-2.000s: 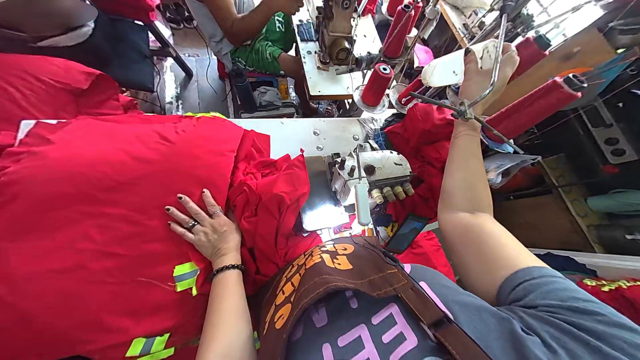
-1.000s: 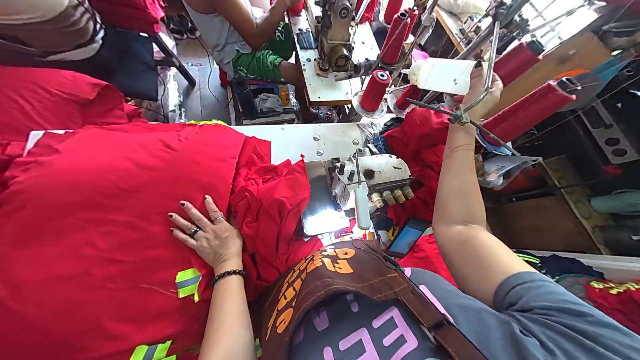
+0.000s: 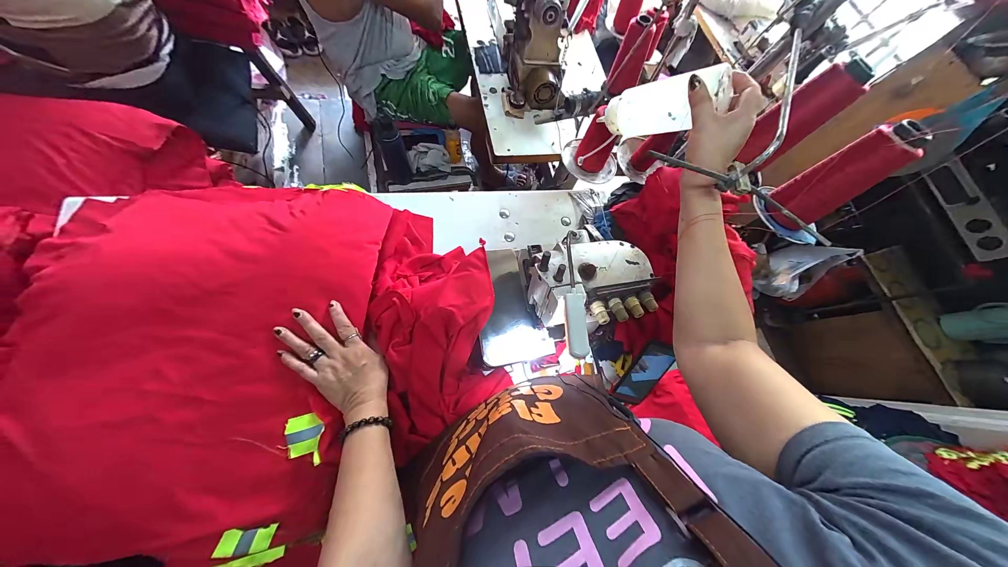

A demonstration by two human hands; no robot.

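My left hand (image 3: pixel 339 362) rests flat, fingers spread, on a big pile of red fabric (image 3: pixel 197 315) that has yellow-green and grey reflective strips (image 3: pixel 303 435). My right hand (image 3: pixel 723 118) is raised at the upper right and grips a white plastic squeeze bottle (image 3: pixel 661 104), its nozzle pointing left, beside the metal thread stand. Between my arms is a white overlock sewing machine (image 3: pixel 602 268) with several tension knobs and a lit plate at its left. Bunched red cloth (image 3: pixel 441 307) lies against that plate's left side.
Red thread cones (image 3: pixel 843 177) stand on the thread stand at the right. A smartphone (image 3: pixel 644 373) lies below the machine. Beyond the white table (image 3: pixel 472 216), a person in green shorts (image 3: pixel 421 87) sits by another sewing machine (image 3: pixel 543 63). A dark seat (image 3: pixel 205 94) is at upper left.
My right hand and the white bottle have shifted slightly, and the bottle now lies more sideways, with its nozzle in view. My left hand has stayed on the red fabric.
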